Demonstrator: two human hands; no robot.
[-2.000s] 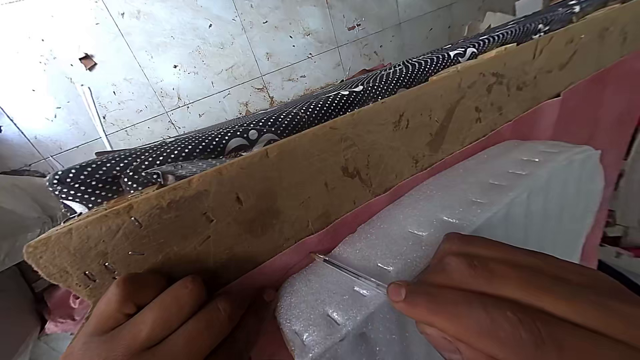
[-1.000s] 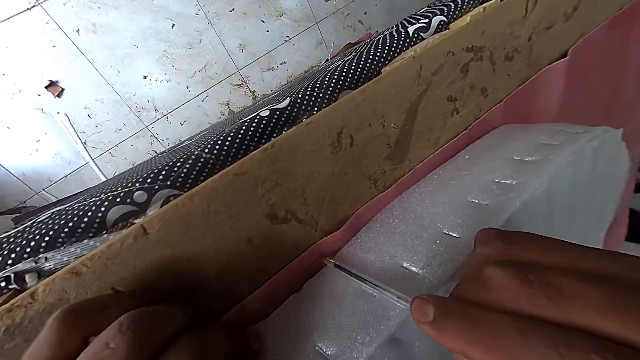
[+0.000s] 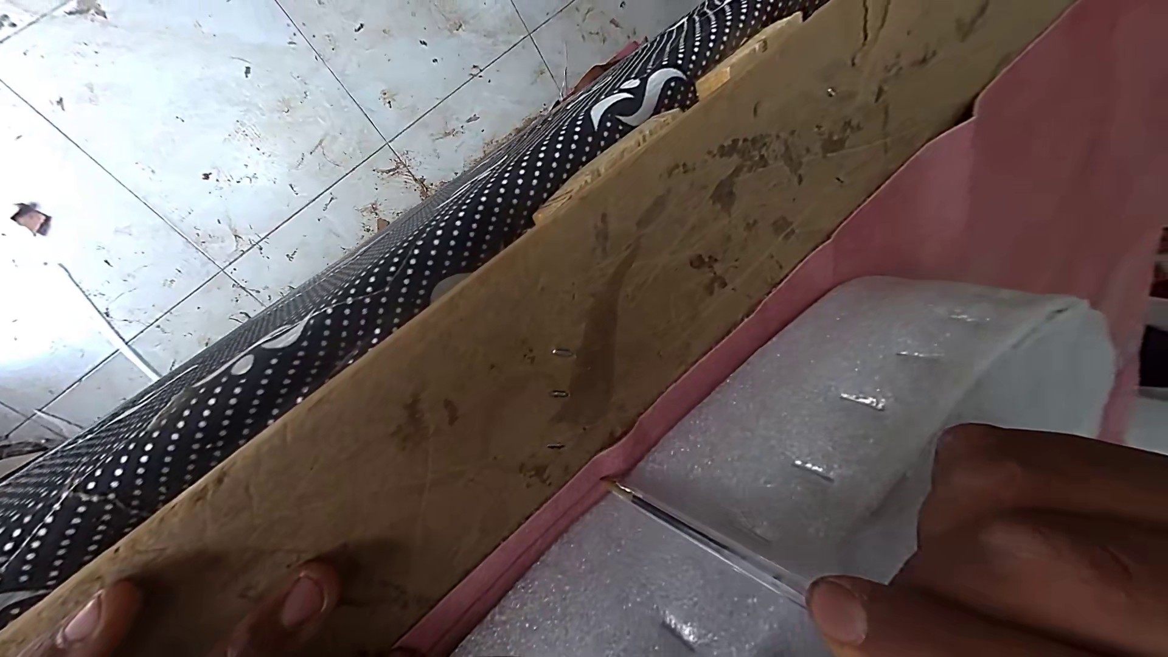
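Note:
My right hand (image 3: 1022,547), at the lower right, holds a clear ballpoint pen (image 3: 721,545). The pen's tip rests at the border between a strip of pink fabric (image 3: 680,401) and a white foam sheet (image 3: 693,474). Several metal staples (image 3: 862,401) sit in the foam, which curves over at the right. My left hand (image 3: 210,620) shows only its fingertips, spread apart on the stained brown board (image 3: 511,365) at the lower left. A few staples stick in the board too. The rest of my left hand is out of frame.
Black fabric with white dots (image 3: 365,310) runs along the board's far edge. Rough pale wood pieces (image 3: 611,164) show between them. Beyond lies a dirty tiled floor (image 3: 274,119) with scraps and a thin white strip (image 3: 109,319).
The pen tip has moved along the pink strip's edge, past more of the foam. My left hand shows less than before, with its fingers now on the board. The view has shifted.

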